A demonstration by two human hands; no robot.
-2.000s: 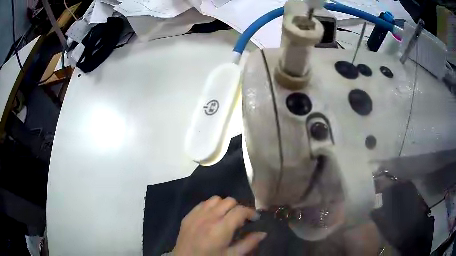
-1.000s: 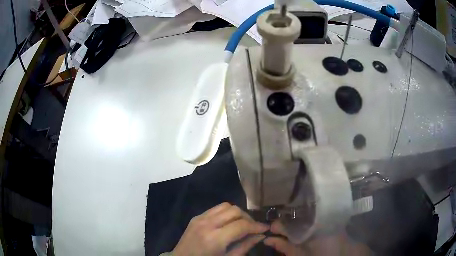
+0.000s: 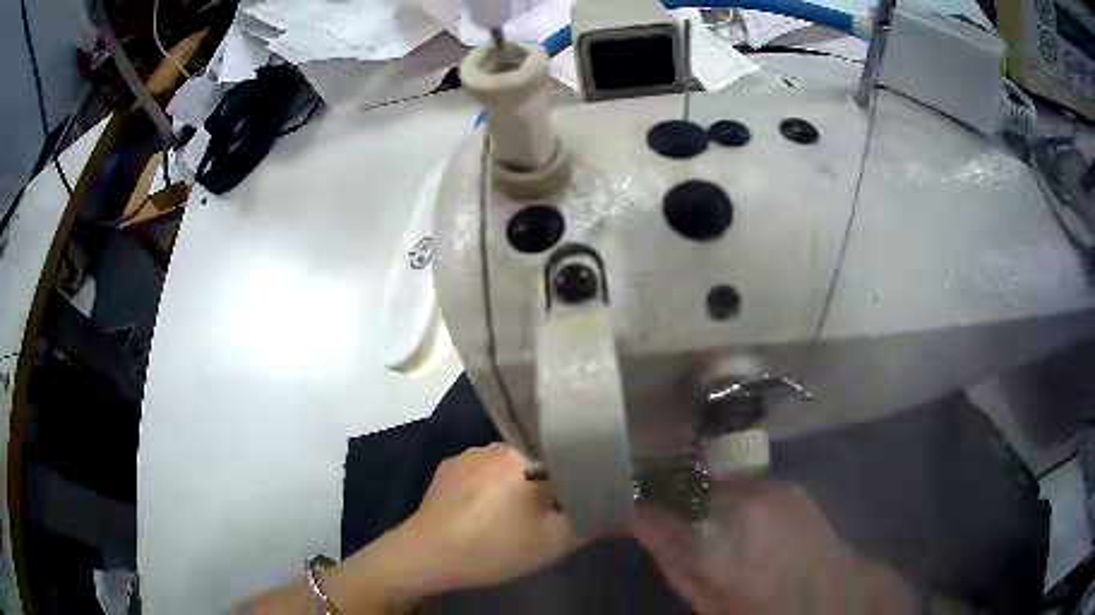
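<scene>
Dark fabric (image 3: 390, 481) lies flat on the white table under and left of the sewing machine head (image 3: 769, 240), and also shows to its right. My left hand (image 3: 492, 511) rests on the fabric at the needle area, its fingertips hidden behind the off-white lever guard (image 3: 582, 415). My right hand (image 3: 757, 547) is blurred, right of the guard, with its fingers near the needle area. The needle and presser foot are hidden. I cannot tell if the fingers of either hand pinch the fabric.
A long white oval device (image 3: 418, 300) stands left of the head. A black coil (image 3: 246, 126) and pale papers (image 3: 360, 48) lie at the back left. A small box with a dark screen (image 3: 627, 60) is behind the head. The white table (image 3: 240, 396) has a curved left edge.
The view has shifted, so the machine head appears further left and covers more of the oval device. My left hand is further under the guard, and its wrist with a bracelet now shows.
</scene>
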